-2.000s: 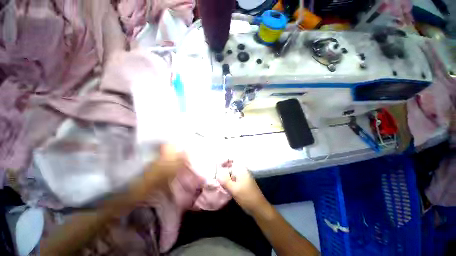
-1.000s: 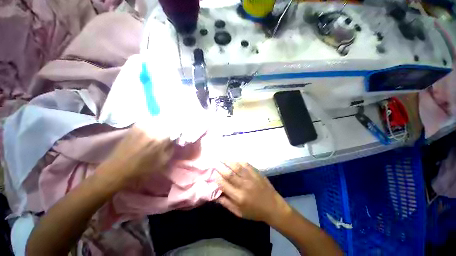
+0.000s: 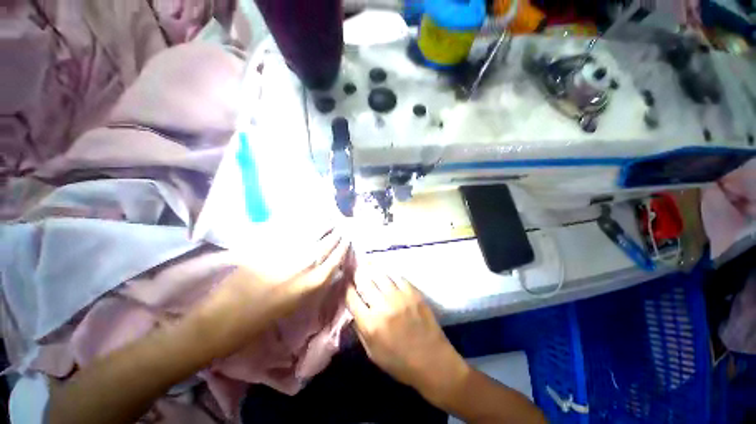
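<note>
Dusty-pink fabric (image 3: pixel 307 333) lies bunched at the front of the sewing machine (image 3: pixel 497 141). My left hand (image 3: pixel 302 273) holds the fabric close below the needle area, its fingertips washed out by glare. My right hand (image 3: pixel 402 327) is just right of it, its fingers on the fabric's right edge. Pale grey-white cloth (image 3: pixel 99 257) lies with the pink at left. The presser foot area (image 3: pixel 385 203) is above and right of my fingertips. Glare hides whether the fabric lies under it.
A smartphone (image 3: pixel 497 228) with a white cable lies right of the needle. Blue snips (image 3: pixel 626 240) and a red item (image 3: pixel 663 219) lie farther right. A blue handle (image 3: pixel 251 178) hangs left of the needle. A thread cone (image 3: pixel 449 33) stands behind the head. A blue crate (image 3: pixel 630 348) is below.
Both hands have come together near the needle area, with the fabric gathered between them. The left hand moved right and its blur has gone. The camera view has shifted slightly.
</note>
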